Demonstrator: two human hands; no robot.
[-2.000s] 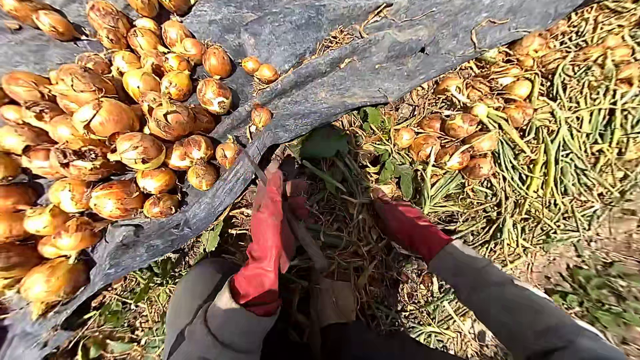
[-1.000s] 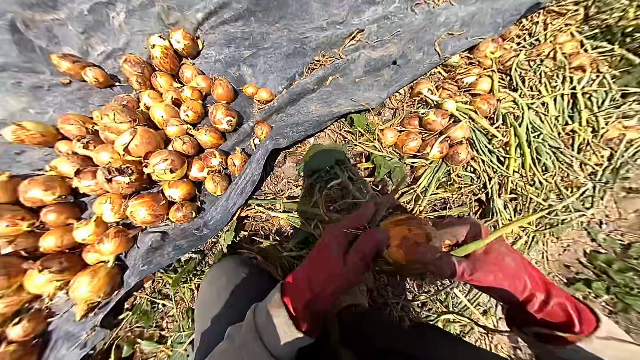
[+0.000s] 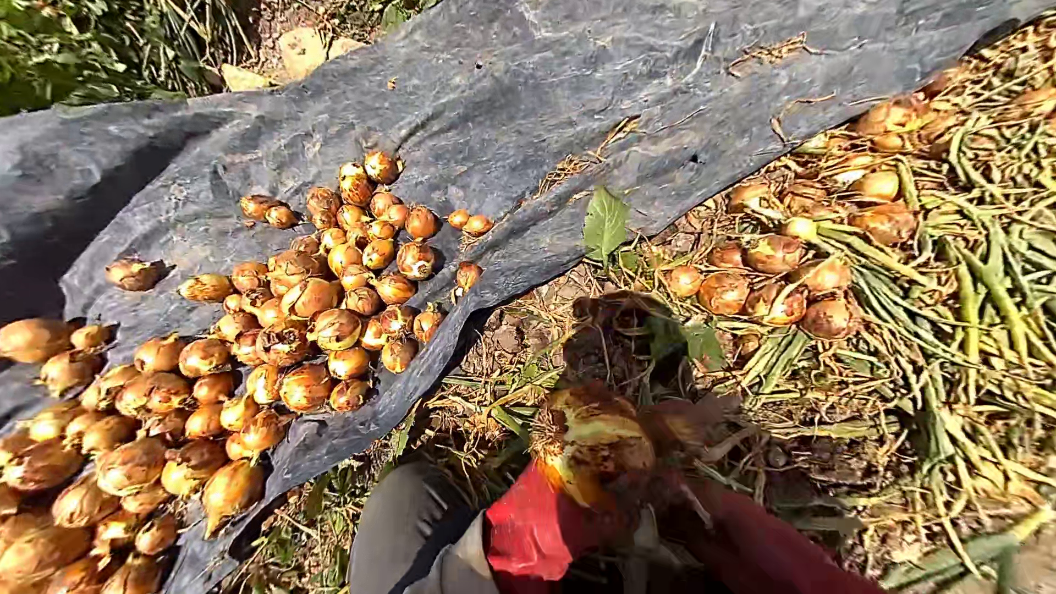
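Note:
A large onion with brown, peeling skin point(image 3: 598, 441) is at the lower middle, in front of my knee. My left hand point(image 3: 540, 520), in a red glove, is shut on it from below. My right hand point(image 3: 709, 487), also red-gloved, is close by on the onion's right side, blurred and in shadow, so its fingers and anything in them cannot be made out. Many trimmed onions point(image 3: 309, 297) lie on a grey plastic sheet point(image 3: 495, 99) to the left. More onions with long leaves attached point(image 3: 775, 305) lie on the ground at the right.
A heap of green and yellowing onion leaves point(image 3: 973, 313) spreads over the right side. Dry stalks and soil point(image 3: 520, 330) border the sheet's edge. My bent knee point(image 3: 404, 520) is at the bottom. Pale stones point(image 3: 301, 51) and green plants point(image 3: 91, 49) are beyond the sheet.
Two seconds ago my hands were apart, with no onion seen in them; one second ago both were at an onion with a long leaf. Now the onion is held up larger in view, more to the left.

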